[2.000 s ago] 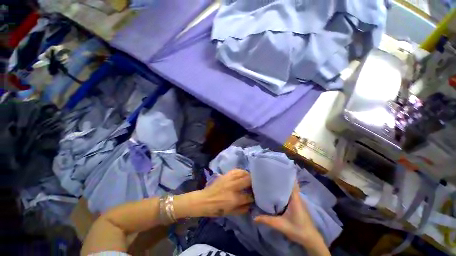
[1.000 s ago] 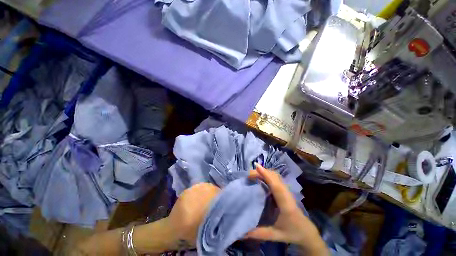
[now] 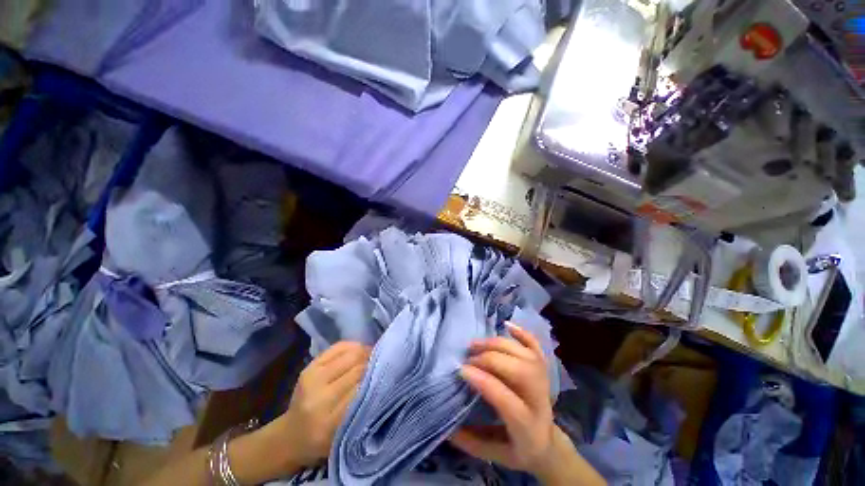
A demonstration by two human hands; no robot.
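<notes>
A thick folded stack of light blue-grey cut pieces is held in front of me, its layered edges fanned out at the top and curled at the bottom. My left hand is closed around its left side, the fingertips partly behind the cloth. My right hand presses the right side with the fingers over the layers and the thumb side lower. More fanned cloth edges show behind both hands, above my lap.
A purple-covered surface holds heaped garment panels. The overlock machine stands at upper right, with a white tape roll and a yellow ring beside it. A tied bundle hangs left. A blue crate holds cloth at lower right.
The stack has opened from a tight fold into a wide fan of layers. My left hand has moved down to its left side and my right hand now presses flat on it. The view has shifted right.
</notes>
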